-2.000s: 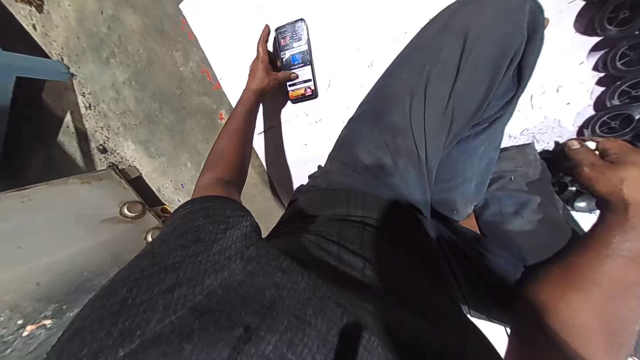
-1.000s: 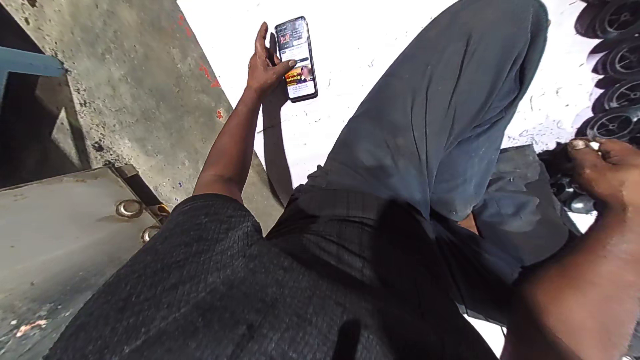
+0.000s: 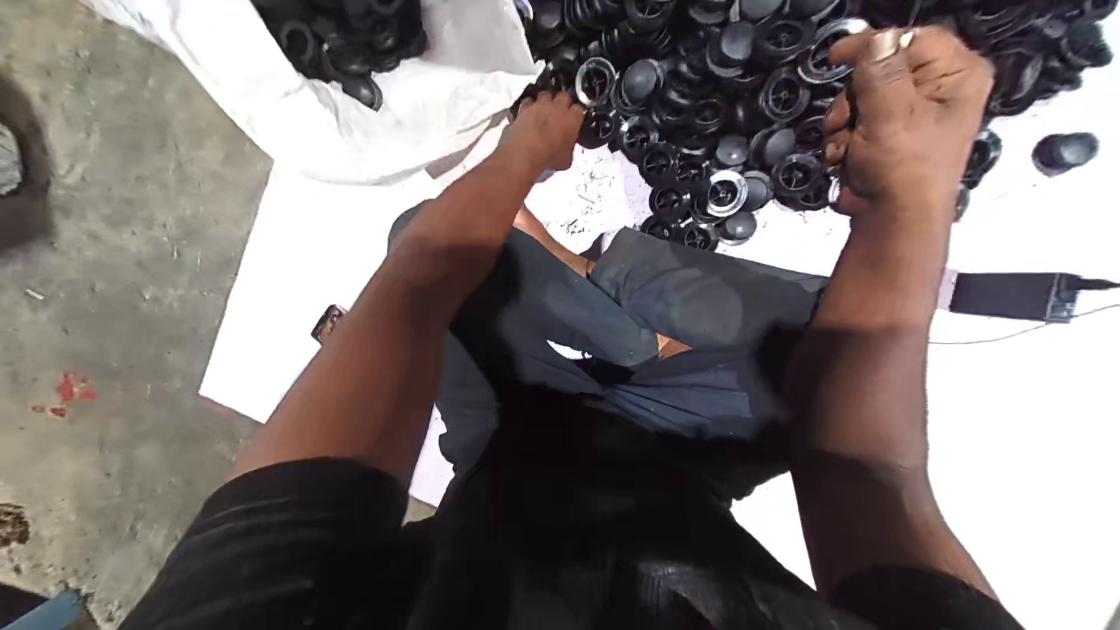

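A large heap of round black plastic parts (image 3: 783, 94), some with spoked insides and a few with pale rims, lies across the top of the view. My left hand (image 3: 551, 127) reaches to the heap's left edge, fingers down against the black parts; whether it grips one is hidden. Over the right side of the heap is my right hand (image 3: 919, 114), fingers curled, with a small thin pale piece at the thumb and fingertip. What the curled fingers enclose is not clear. The phone (image 3: 328, 322) lies beside my left forearm, mostly hidden by it.
A white sack (image 3: 350, 131) holding more black parts lies at the upper left. On the white sheet (image 3: 271, 297) at the right are a single black part (image 3: 1065, 152) and a dark rectangular device (image 3: 1002, 295) with a cable. Concrete floor (image 3: 131, 262) borders the sheet at the left.
My left hand has let go of the phone and is now at the heap. My right hand is now raised over the black parts. The view has swung strongly toward the heap.
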